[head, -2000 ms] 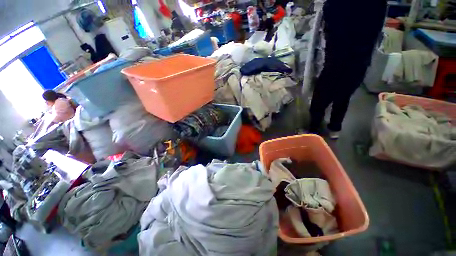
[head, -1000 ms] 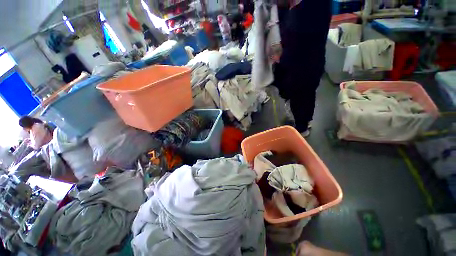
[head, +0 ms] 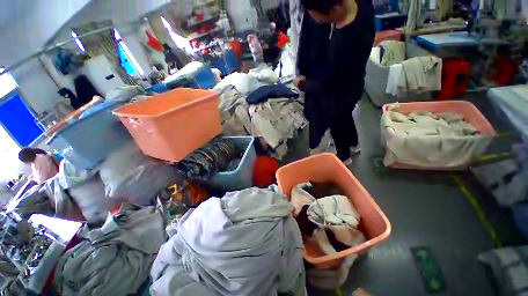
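A large grey-beige cloth pile lies nearest in front of me at the bottom centre. An orange plastic crate stands right beside it, with pale cloth and some dark cloth inside. Only a small sliver of skin, seemingly my right hand, shows at the bottom edge, right of the crate's base; the rest is cut off, so its fingers and any hold are hidden. It touches nothing that I can see. My left hand is out of the picture.
A person in dark clothes stands beyond the crate. Another orange crate rests high at left near a blue bin. A cloth-draped crate stands at right on the floor. Another person is at far left.
The view has swung right, then up a little, showing more of the standing person. The pale cloth by that person no longer shows. My right hand appeared at the bottom edge and has mostly dropped out.
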